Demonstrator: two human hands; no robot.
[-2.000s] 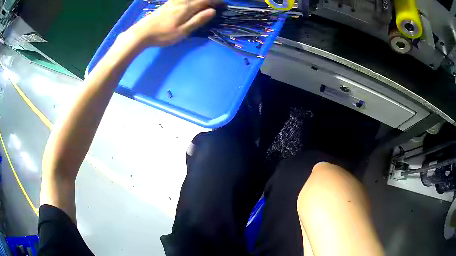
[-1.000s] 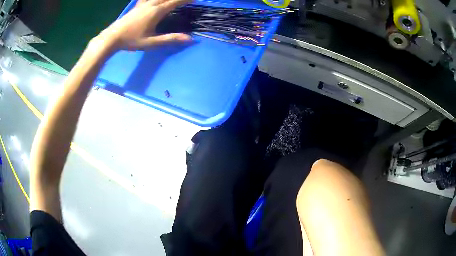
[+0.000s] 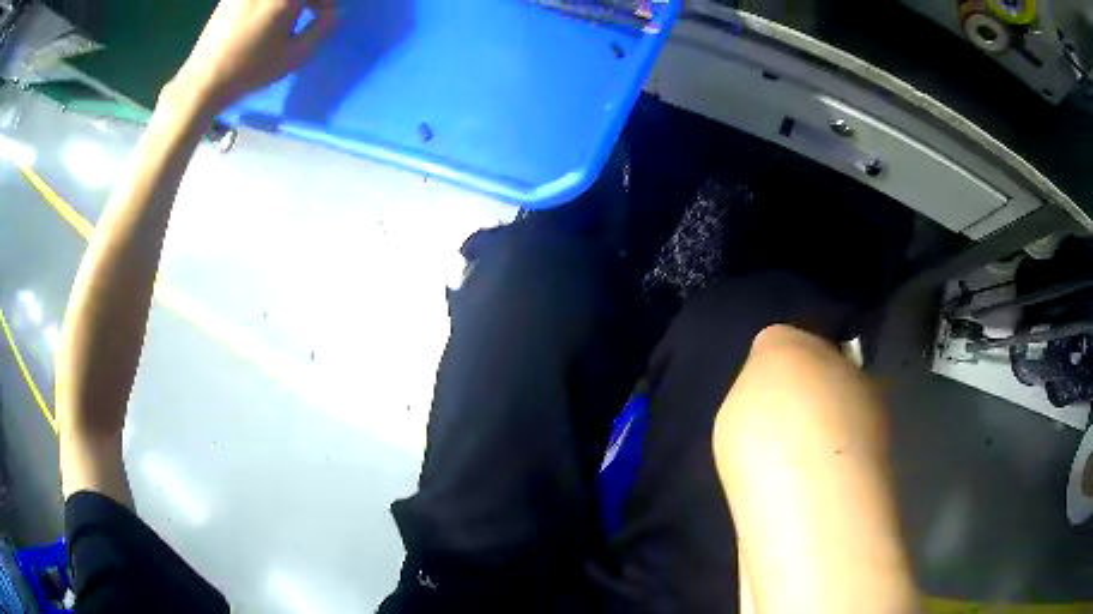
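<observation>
The blue tray [image 3: 479, 108] lies at the top of the view, its upper part cut off. A thin strip of dark cut wires [image 3: 599, 10] with copper-coloured ends shows at its top right. My left hand [image 3: 270, 46] is over the tray's left side, partly cut off by the top edge. Its fingers are bent, away from the visible wires; I cannot tell whether it holds anything. My right hand is not in view; only a bare bent part of my right arm shows at lower right.
Two tiny dark offcuts [image 3: 426, 131] lie apart on the tray floor. A grey drawer front [image 3: 863, 144] is right of the tray, with a yellow roller [image 3: 1016, 10] above. A speckled heap [image 3: 695, 246] is under the bench. A metal frame with rods [image 3: 1001, 336] stands at right.
The view has shifted so the tray and machine sit higher, with most wires now out of the picture. My left hand has moved left off the visible wires, and its spread fingers have bent.
</observation>
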